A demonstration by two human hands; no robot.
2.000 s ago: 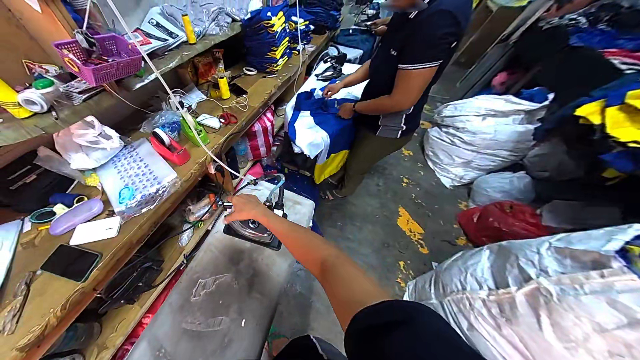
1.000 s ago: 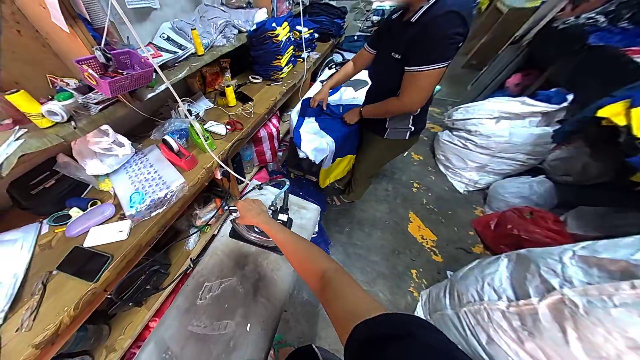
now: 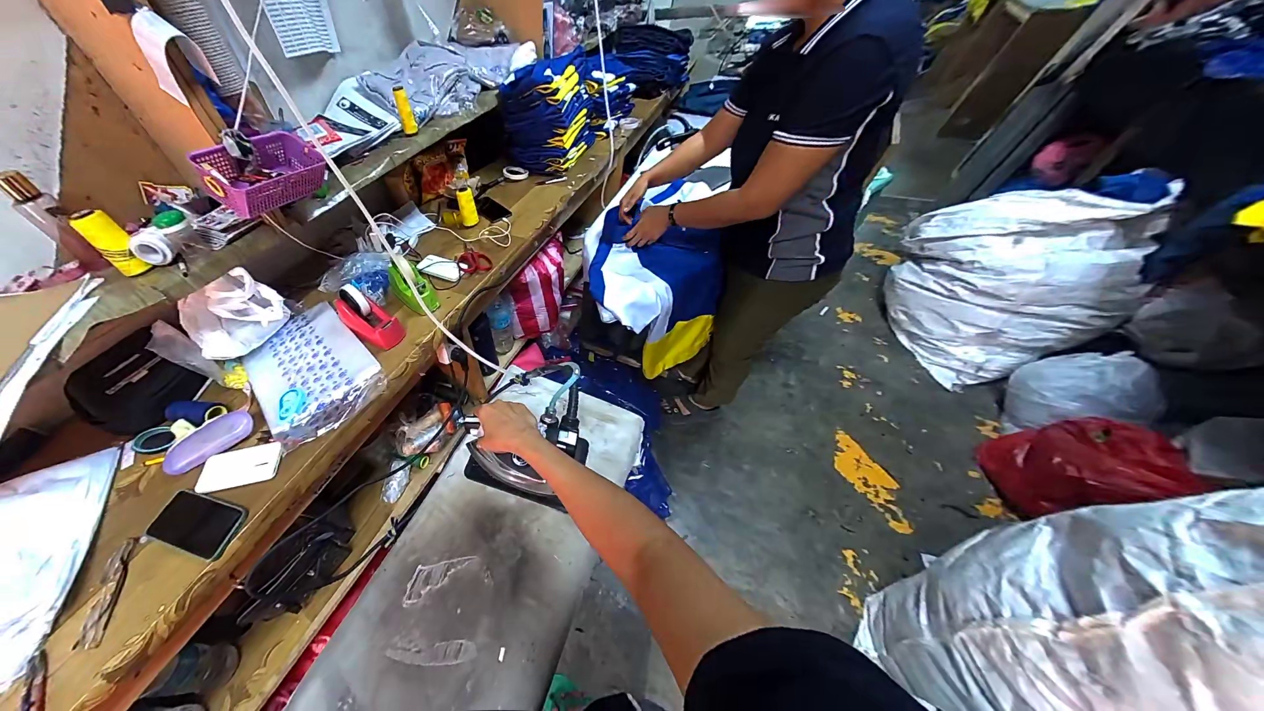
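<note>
My right hand (image 3: 509, 430) reaches in from the lower right. It lies at the left end of a steam iron (image 3: 523, 469), with curled fingers beside a small pale part there; whether they grip it cannot be told. A hose and a cable run from the iron, which rests on a dark pad at the far end of a padded ironing board (image 3: 464, 592). The board's grey cover has scorch marks and pale outlines. My left hand is out of view.
A wooden workbench (image 3: 395, 395) along the left holds a phone (image 3: 196, 524), a red tape dispenser (image 3: 369, 318) and a purple basket (image 3: 259, 174). Ahead, another person (image 3: 805, 148) handles blue, white and yellow fabric (image 3: 642, 281). Large white sacks (image 3: 1022, 267) stand at right.
The other person's hands have shifted on the fabric, and the fabric lies differently. My right hand stays beside the iron.
</note>
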